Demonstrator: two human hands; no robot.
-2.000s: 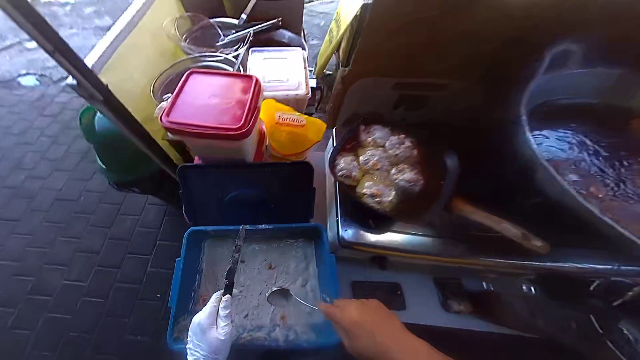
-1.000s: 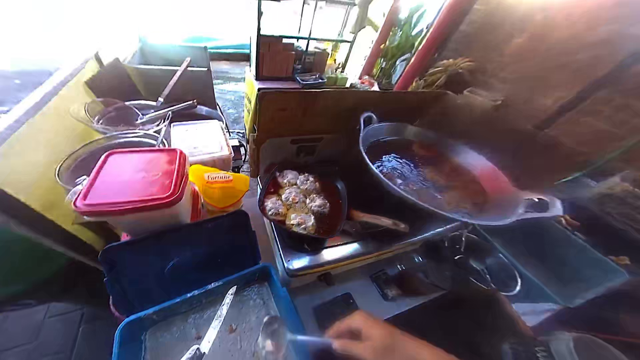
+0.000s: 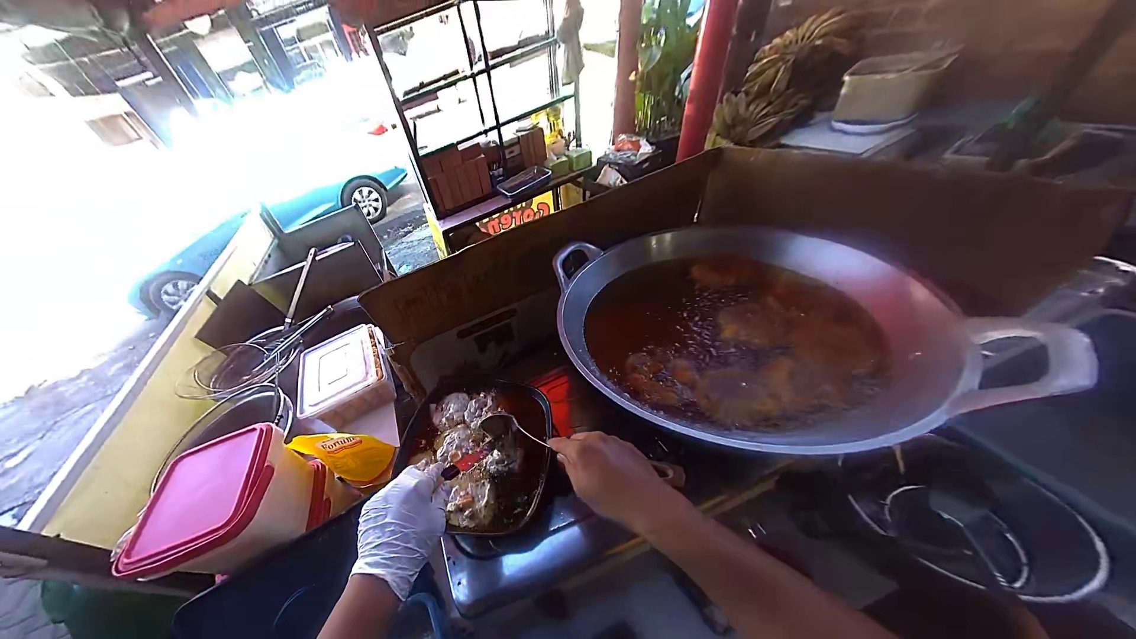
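Note:
My left hand point(image 3: 401, 524), in a white glove, grips a knife point(image 3: 467, 461) by its dark handle over the near left edge of a dark frying pan point(image 3: 543, 479). From the right, my bare right hand point(image 3: 612, 470) holds a metal spoon point(image 3: 499, 425) by its handle, with the bowl over the same pan. Several pale lumps of batter point(image 3: 470, 504) lie in the pan, partly behind the tools. The pan sits on a gas stove point(image 3: 524, 564). To the right stands a large two-handled wok point(image 3: 763, 444) of dark oil with brownish food in it.
Left of the pan are a tub with a red lid point(image 3: 200, 501), a yellow packet point(image 3: 346, 455), a clear-lidded container point(image 3: 342, 373) and wire strainers point(image 3: 232, 368). A cardboard screen point(image 3: 532, 266) stands behind the stove. The dark lid point(image 3: 293, 586) lies at the near left.
Both hands, with knife and spoon, have moved from the blue tub of batter to the frying pan. The view has swung up and right, showing more of the wok and street.

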